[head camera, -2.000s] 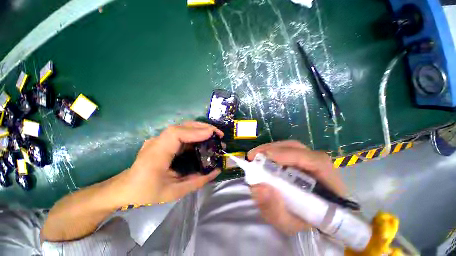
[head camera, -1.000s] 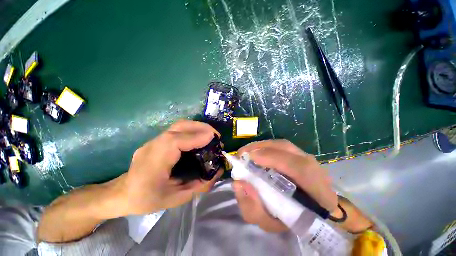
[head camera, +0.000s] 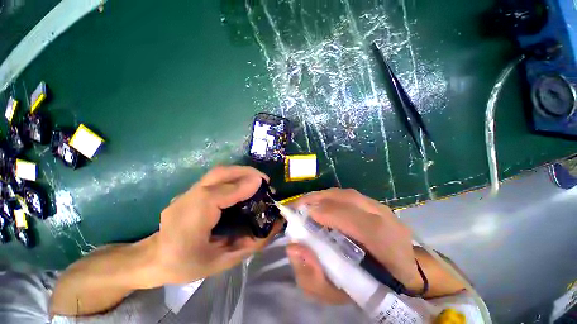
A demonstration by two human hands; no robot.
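My left hand (head camera: pixel 205 221) holds a black device half-assembly (head camera: pixel 261 214) between thumb and fingers, its circuit board facing the syringe. My right hand (head camera: pixel 354 237) holds the white dispensing syringe (head camera: pixel 329 259) like a pen, with its tip at the board's right edge. A clear trigger switch (head camera: pixel 345 245) lies along the barrel under my fingers. The held device's battery is mostly hidden; only a yellow edge (head camera: pixel 291 199) shows by my right fingers. Another device half-assembly (head camera: pixel 269 138) lies just beyond my hands, with its white, yellow-edged battery (head camera: pixel 301 167) beside it.
Black tweezers (head camera: pixel 403 98) lie on the green bench (head camera: pixel 158 82). A cluster of devices with batteries (head camera: pixel 31 201) lies at the left, one (head camera: pixel 66 149) at its right side. The blue dispenser controller (head camera: pixel 549 95) stands at the right, with a clear hose (head camera: pixel 491 126).
Since two seconds ago the syringe stands more steeply and its yellow back end has moved down towards the picture's edge. The tip stays at the held board. The view has shifted slightly.
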